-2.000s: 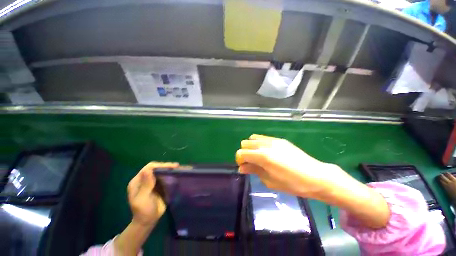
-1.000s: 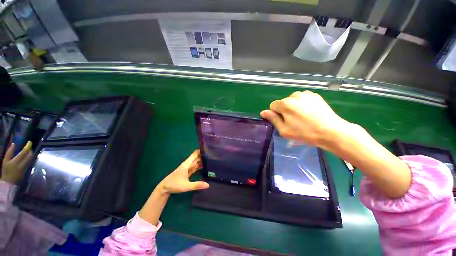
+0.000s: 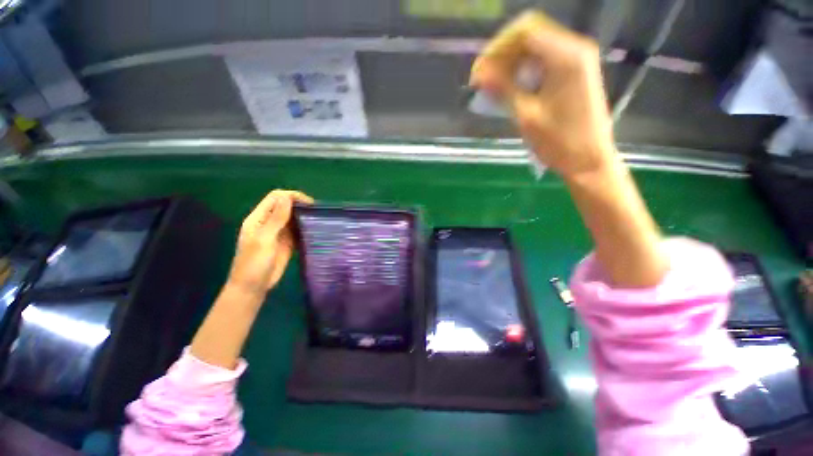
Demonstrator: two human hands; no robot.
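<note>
The left tablet is tilted up in its slot of the black two-slot tray; its screen shows rows of pale text. My left hand holds its upper left edge. The right tablet lies in the other slot, with glare and a small red button on its screen. My right hand is raised above the bench, in front of the rack, blurred, with its fingers curled. Whether it holds anything small cannot be told.
A short black cable with pale ends lies right of the tray. A neighbouring loaded tray stands at left. More tablets lie at the far right. A printed sheet hangs on the grey rack behind. Part of another person's hand shows at the right rim.
My right hand has left the tablet's top edge and moved up. My left hand has gone from the lower left side to the upper left corner. The left screen now shows text rows.
</note>
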